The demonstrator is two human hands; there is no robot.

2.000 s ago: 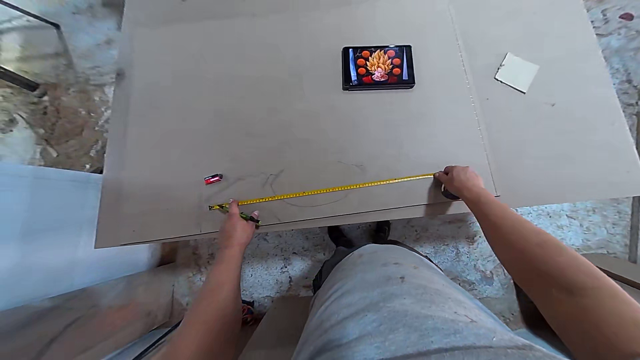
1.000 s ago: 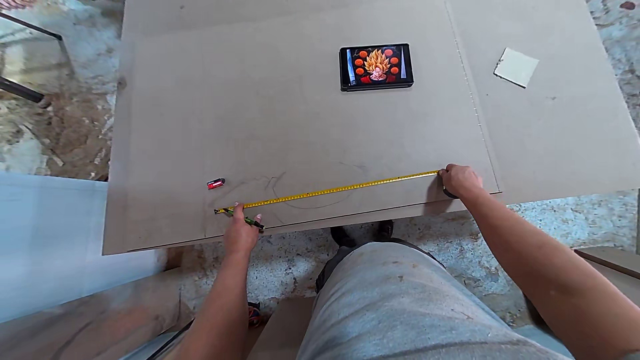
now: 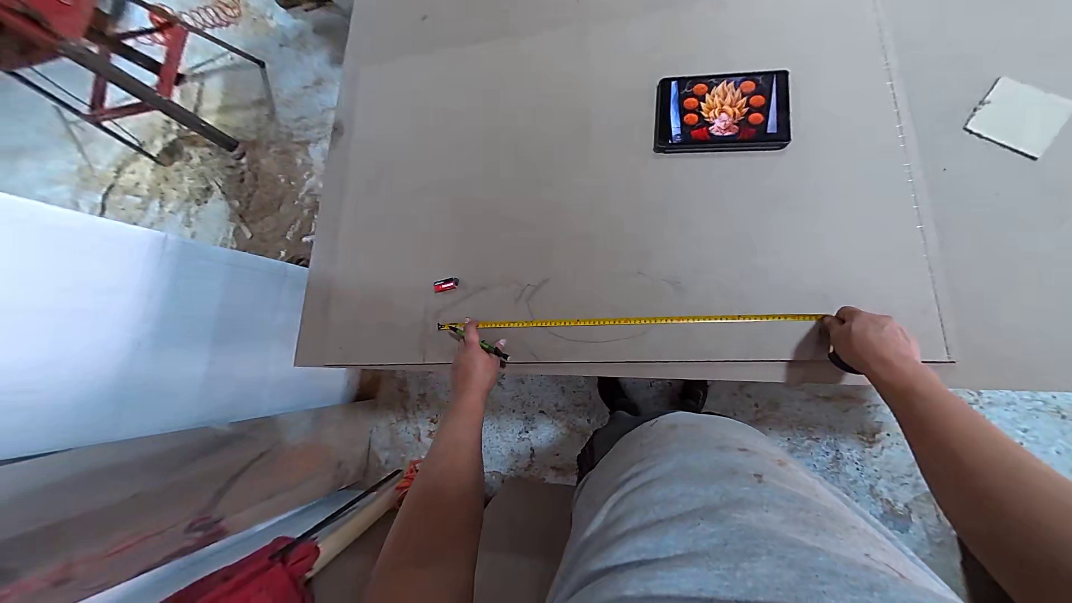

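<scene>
A yellow tape measure blade [image 3: 636,321] lies stretched over a large grey-brown sheet [image 3: 586,209], near its front edge and above faint pencil curves. At its left end, my left hand [image 3: 476,360] grips a green and black pencil or marker [image 3: 486,344], with fingers at the blade. My right hand [image 3: 871,339] is closed on the dark tape case, mostly hidden under the fingers, at the other end. A small red and black object [image 3: 445,285] rests above the blade's left end. Farther back lies a tablet or phone [image 3: 724,110] with a lit picture.
A pale square offcut [image 3: 1019,117] lies at the right, past a ragged seam in the sheet. A red metal stand [image 3: 138,84] stands on the floor at upper left. White panels [image 3: 151,327] fill the left side, with red cloth [image 3: 251,578] below.
The view has shifted, with more of the left side showing. Both hands stay at the ends of the stretched tape, which now runs nearly level in view.
</scene>
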